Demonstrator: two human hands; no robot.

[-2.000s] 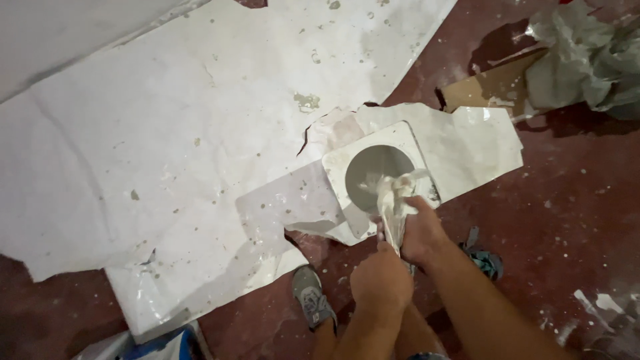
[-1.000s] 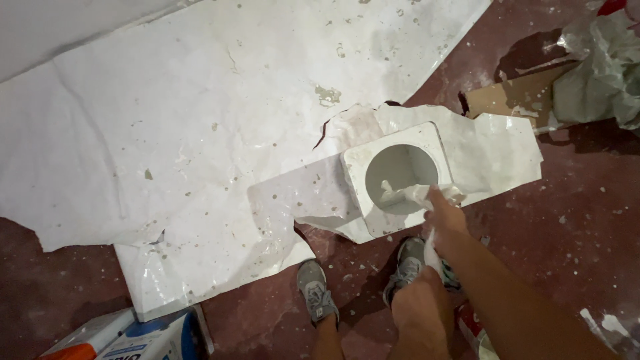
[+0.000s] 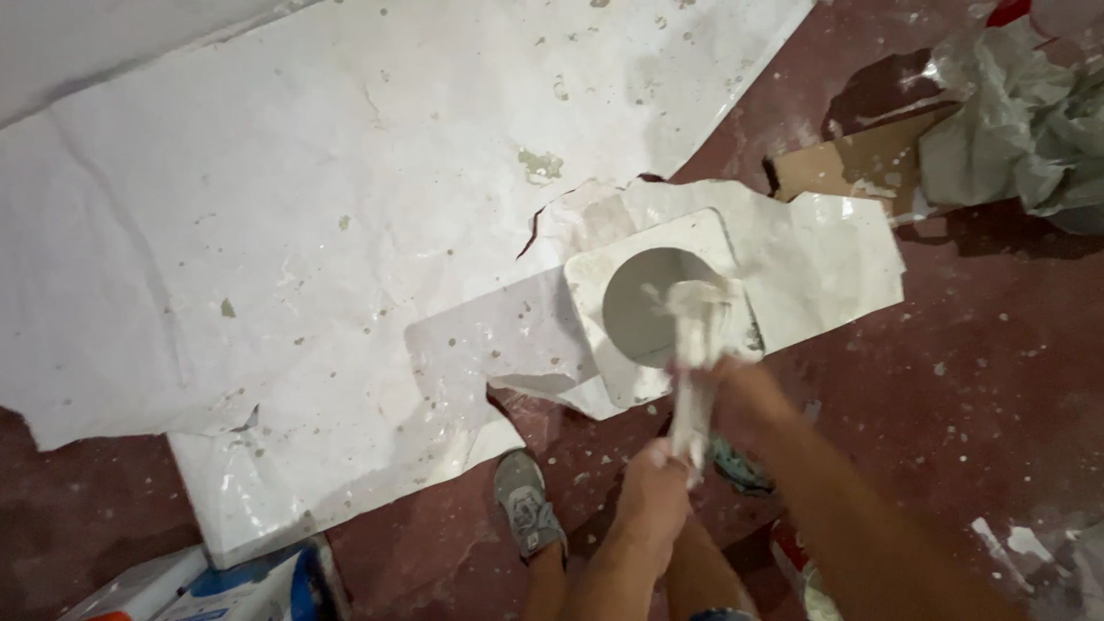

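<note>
A white cloth-like strip [image 3: 697, 332], blurred, runs between my two hands. My left hand [image 3: 657, 479] is closed around its lower end. My right hand [image 3: 737, 388] grips it higher up, close to the near right edge of a white square container [image 3: 595, 289] with a round opening. The strip's upper, bunched end is over the right part of that opening. Its exact material cannot be told. The container stands on torn white sheeting [image 3: 815, 259]; how deep it is cannot be told.
Spotted white sheeting [image 3: 302, 216] covers much of the dark red floor [image 3: 992, 388]. Cardboard [image 3: 854, 164] and a crumpled translucent plastic bag [image 3: 1018, 129] lie at the upper right. A shoe [image 3: 524, 500] is below the sheeting's edge; a blue and white package [image 3: 250, 591] is at the lower left.
A second ago my left hand was lower and the strip's end hung at the middle of the opening. Now my left hand is higher and the strip runs more upright between both hands.
</note>
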